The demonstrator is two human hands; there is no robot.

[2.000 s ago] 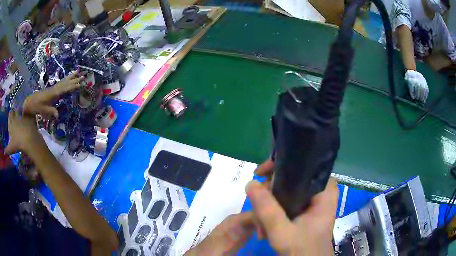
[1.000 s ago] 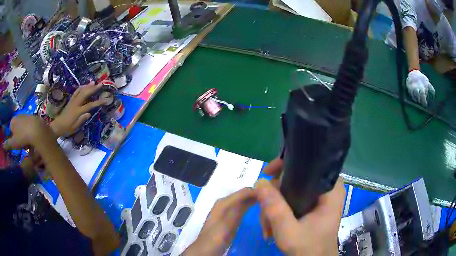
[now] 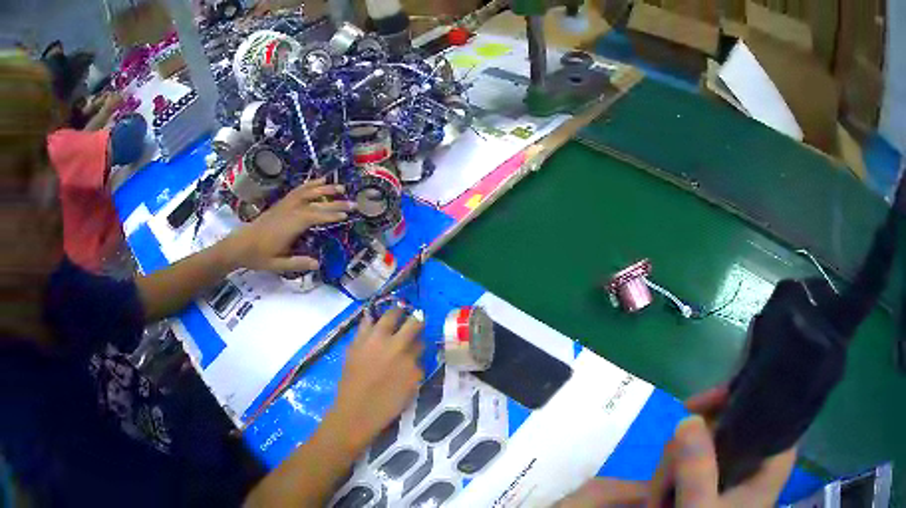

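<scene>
The electric screwdriver [image 3: 785,367], thick and black, stands upright at the lower right, its cable rising from its top end. My right hand [image 3: 730,466] is closed round its lower part. My left hand [image 3: 606,492] is mostly cut off by the bottom edge, close beside my right hand; its fingertips and anything between them are hidden. A banded cylinder [image 3: 469,339], silver with a red band, stands on the printed carton sheet [image 3: 586,437]. Another person's hand [image 3: 382,357] is just left of it.
A unit pile [image 3: 328,129] lies at the upper left, with the other person's second hand [image 3: 298,228] on it. A pinkish round wired unit [image 3: 633,288] lies on the green conveyor belt [image 3: 536,218]. A bench press [image 3: 537,60] stands behind. The screw feeder [image 3: 864,491] is at the lower right corner.
The view has turned left, so things appear further right. The banded cylinder now stands on the sheet, with the other person's hand near it. My right hand still holds the screwdriver.
</scene>
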